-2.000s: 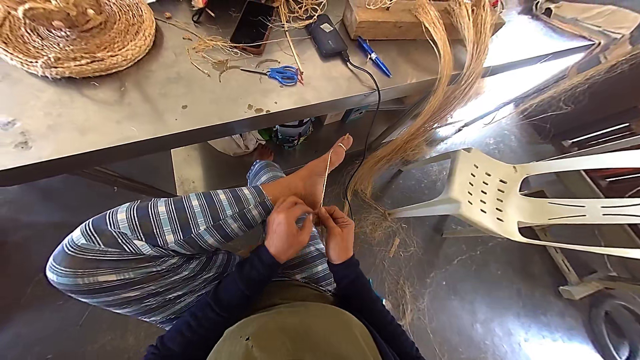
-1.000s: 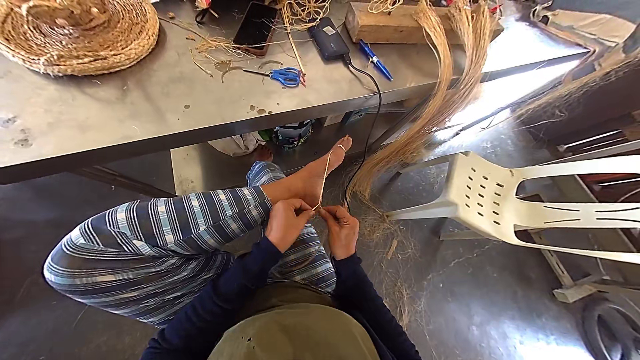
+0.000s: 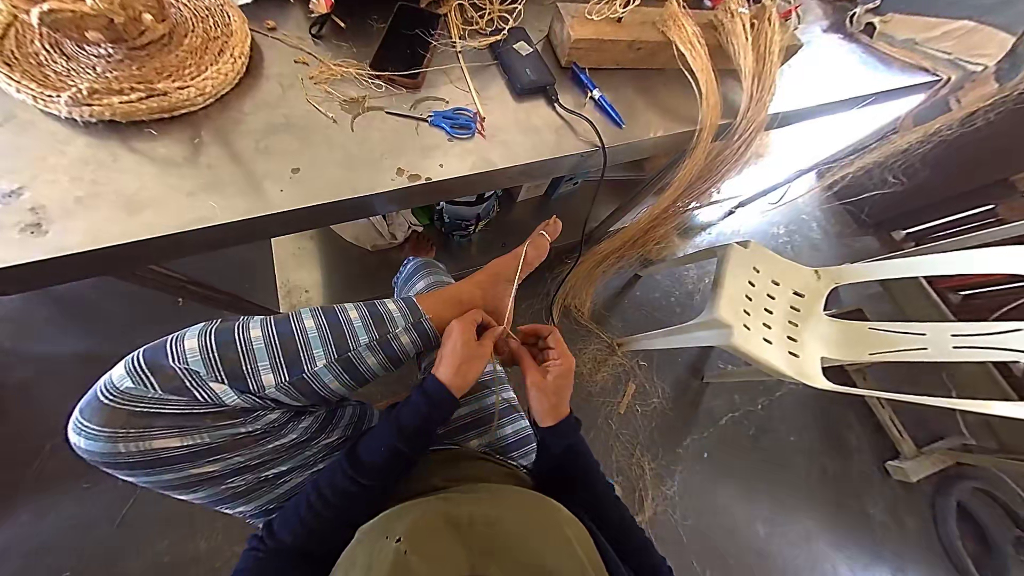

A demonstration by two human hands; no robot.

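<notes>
A thin pale fiber cord (image 3: 518, 280) loops around the big toe of my raised bare foot (image 3: 488, 284) and runs taut down to my fingers. My left hand (image 3: 467, 350) pinches the cord's near end between thumb and fingers. Close beside it, my right hand (image 3: 546, 370) grips the same cord, its fingertips almost touching those of the left. Loose thin strands hang below the left hand over the striped trousers (image 3: 264, 360). Exactly how the strands cross between the fingertips is too small to tell.
On the metal table (image 3: 240, 172) lie a coiled woven fiber piece (image 3: 184, 64), blue-handled scissors (image 3: 454, 122), a phone (image 3: 406, 44), a black cabled device (image 3: 522, 62), a blue pen (image 3: 598, 96) and a wooden block (image 3: 624, 40). Long raw fibers (image 3: 680, 192) hang over the edge near a white plastic chair (image 3: 772, 308).
Both hands stay at the cord below the foot. The right hand's fingers have shifted and look more spread than one second ago. The cord stays looped on the toe.
</notes>
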